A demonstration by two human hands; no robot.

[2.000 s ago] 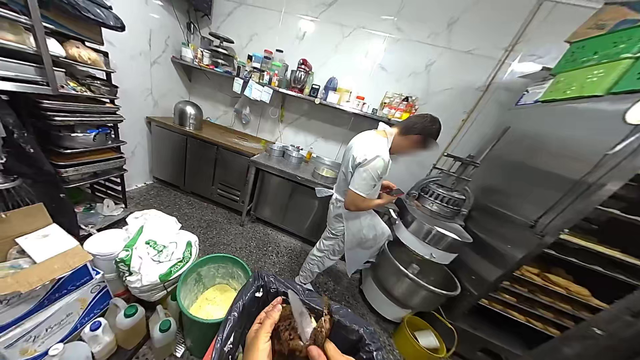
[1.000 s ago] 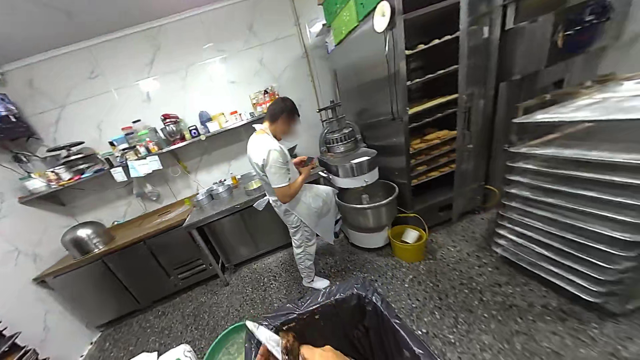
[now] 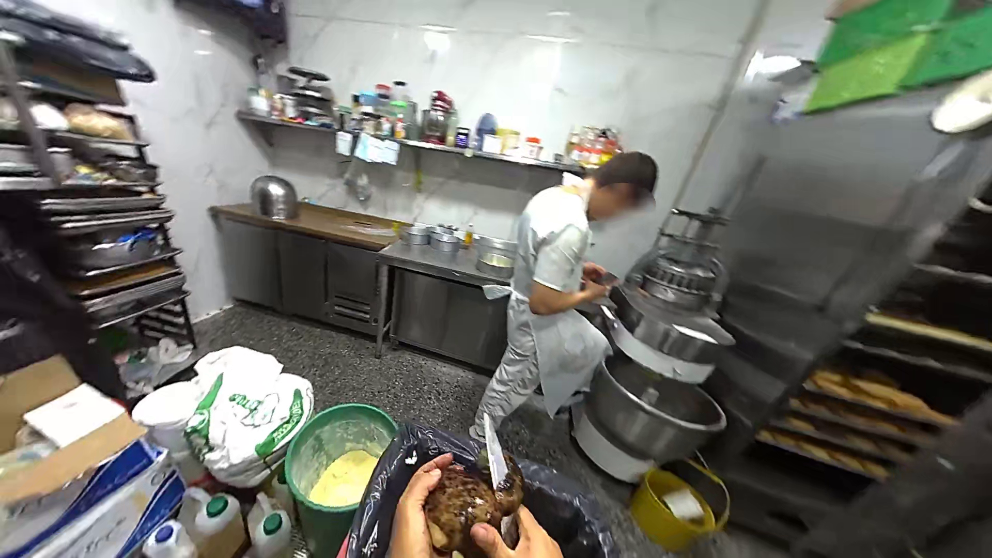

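Observation:
At the bottom centre my left hand (image 3: 415, 508) cups the left side of a brown, lumpy, glossy food item (image 3: 461, 504), whose exact kind I cannot tell. My right hand (image 3: 523, 539) grips its right side, with the thumb against its lower part. A pale, pointed blade-like piece (image 3: 494, 453) stands up beside the item; its lower end is hidden by the item and my right hand. Both hands are over a bin lined with a black plastic bag (image 3: 562, 496).
A green bin of yellow powder (image 3: 345, 477), a white sack (image 3: 248, 418) and plastic jugs (image 3: 221, 515) stand left. A co-worker in white (image 3: 550, 287) leans by a large mixer bowl (image 3: 659, 411). A yellow bucket (image 3: 670, 511) is near it; a tray rack (image 3: 868, 411) stands right.
The view has swung right and back left. My hands and the brown item, mostly cut off at the lower edge a second ago, show more fully. The co-worker remains beside the mixer.

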